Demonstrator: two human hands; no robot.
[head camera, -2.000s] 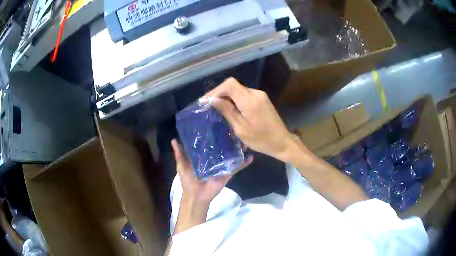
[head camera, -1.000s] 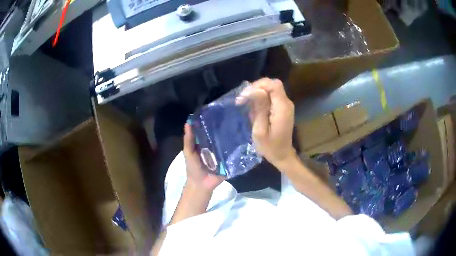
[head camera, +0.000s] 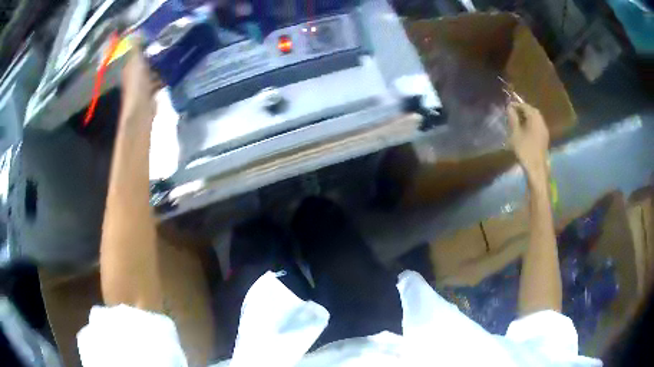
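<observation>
A navy box (head camera: 183, 54) with a pale picture is at the upper left, over the left side of the sealing machine (head camera: 308, 118). My left hand (head camera: 140, 72) is at the box's left edge and grips it; the fingers are blurred and partly hidden. More navy shapes lie behind it on the machine's top. My right hand (head camera: 527, 136) is over the film carton (head camera: 552, 86) at the upper right, with its fingertips closed on a thin glint of clear film (head camera: 509, 92). The long sealing jaw (head camera: 301, 158) runs along the machine's front edge.
A carton of film-wrapped navy boxes (head camera: 620, 236) is at the right, beside small brown cartons (head camera: 466, 247). A brown carton (head camera: 183, 279) is at the lower left, partly behind my left arm. A grey case (head camera: 64, 193) stands at the far left. My dark-clothed legs are below the machine.
My hands have parted from in front of me. The left went up and left with the navy box; the right went up and right to the film carton. The view has tilted up, showing an orange light.
</observation>
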